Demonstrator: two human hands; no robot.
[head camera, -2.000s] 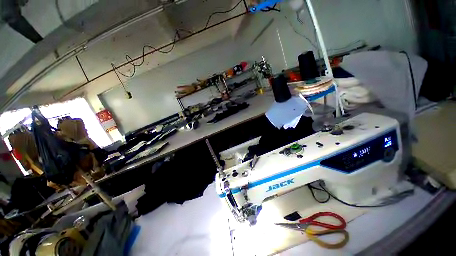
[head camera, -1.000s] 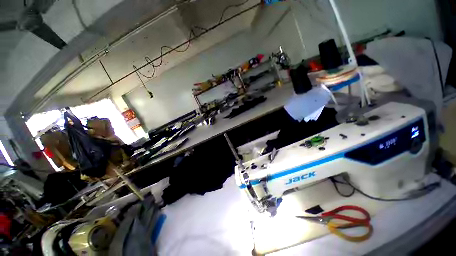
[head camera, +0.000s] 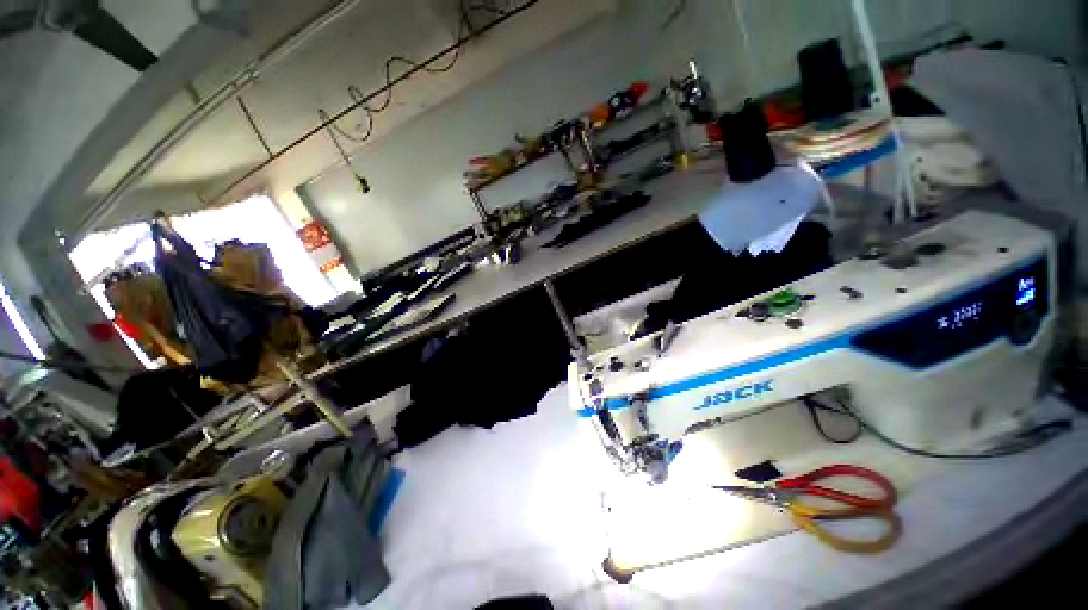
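No hand is in view. The white Jack sewing machine with a blue stripe stands in front of me, its panel digits lit. Its presser foot and needle area is under the left end, in bright lamp glare; no cloth can be made out there. Scissors with one red and one yellow-orange loop lie right of the needle, blades pointing left. A small dark scrap lies behind them. Black fabric is heaped behind and left of the machine. A dark piece shows at the bottom edge.
Grey fabric drapes beside a cream-yellow machine body at left. Black thread cones stand behind the machine, with pale sheets beneath. A long table with cloth runs behind. Grey cloth hangs at upper right.
The view has shifted, so the machine and scissors sit further right in the picture than two seconds ago. A dark piece now shows at the bottom edge. The scissors have not visibly moved on the table.
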